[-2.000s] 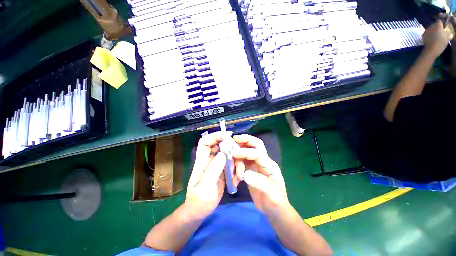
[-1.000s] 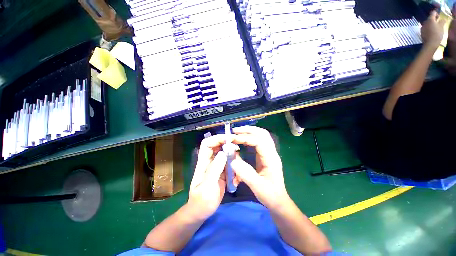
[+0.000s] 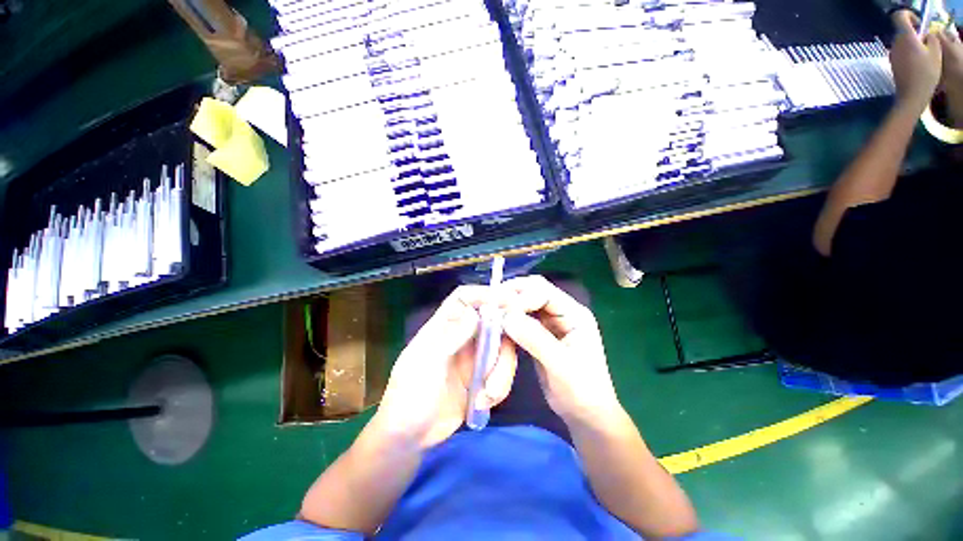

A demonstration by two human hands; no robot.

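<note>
A slim white tube part [image 3: 485,365] is held upright over the lap, its thin stem pointing up towards the bench edge and its bluish end down. My left hand [image 3: 438,365] is closed around it, with fingers behind the tube. My right hand [image 3: 560,343] pinches its upper part with thumb and fingertips. Whether a small label is at the fingertips is too small to tell. Two black trays stacked with white tubes, a centre one [image 3: 433,239] and one beside it [image 3: 676,192], lie on the bench ahead.
A left black tray [image 3: 206,238] holds a row of tubes. Yellow sheets [image 3: 241,156] lie beside it. A right row of tubes [image 3: 834,74] lies near another worker's arm [image 3: 871,164]. Another hand [image 3: 238,48] is at top left. An open cardboard box [image 3: 354,359] stands below the bench.
The tube has tilted, its lower end now further left and lower. My fingers have shifted along it. The neighbouring worker's hands have moved, with a yellowish strip now hanging lower.
</note>
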